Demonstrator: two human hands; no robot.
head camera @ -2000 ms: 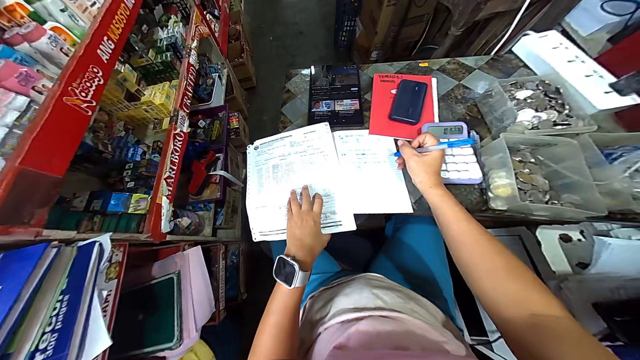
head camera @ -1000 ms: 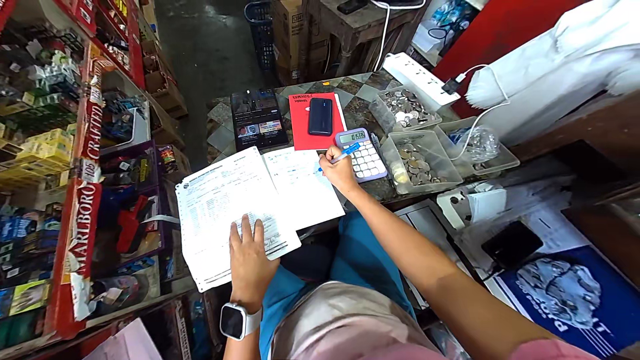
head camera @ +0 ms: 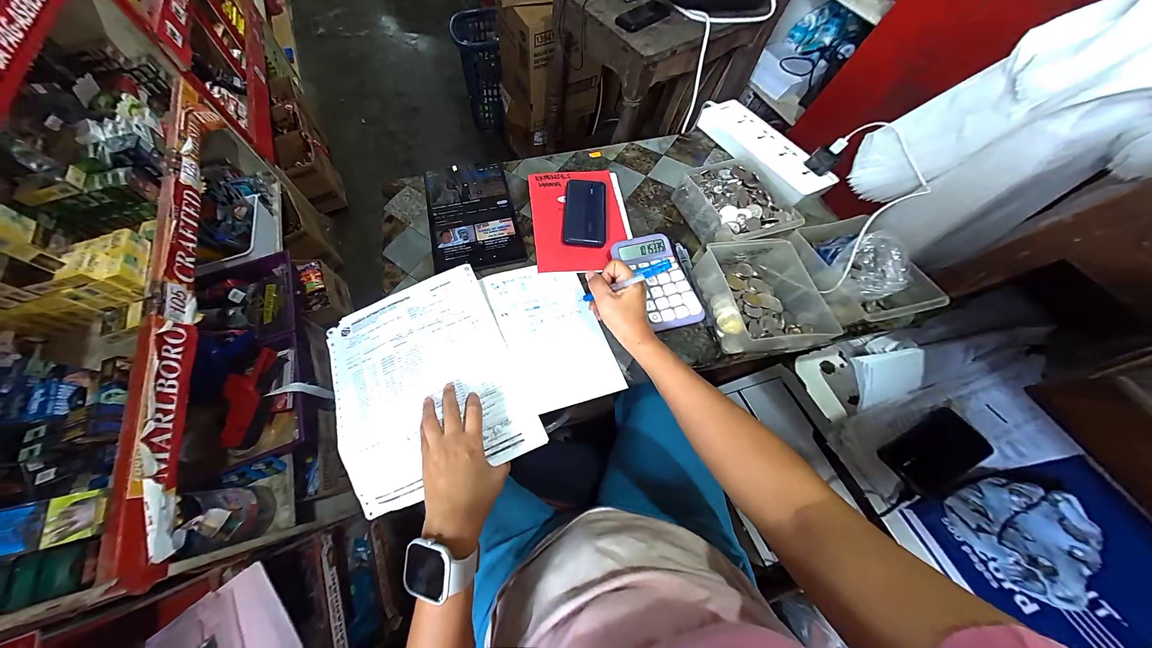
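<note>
My left hand (head camera: 461, 463) lies spread on a printed paper form (head camera: 405, 369), with a smartwatch (head camera: 427, 571) on that wrist. In my right hand (head camera: 623, 304) is a blue and clear pen (head camera: 641, 275), its tip over the upper right part of a handwritten sheet (head camera: 549, 337). A purple calculator (head camera: 670, 297) with a lit display lies just right of that hand. Above the sheet rests a red notebook (head camera: 551, 243) bearing handwriting, with a dark phone or power bank (head camera: 585, 213) on top. A tablet (head camera: 474, 216) with its screen on lies to the left.
Plastic containers of coins (head camera: 765, 301) (head camera: 738, 198) and another holding clear plastic (head camera: 900, 270) stand at the right. Behind them is a white power strip (head camera: 765, 148) with a plugged cable. Stocked store shelves (head camera: 166, 396) rise along the left. A blue basket (head camera: 481, 72) stands on the floor beyond the table.
The view has swung to the right. Both hands keep about the same places on the papers, and the pen stays in my right hand.
</note>
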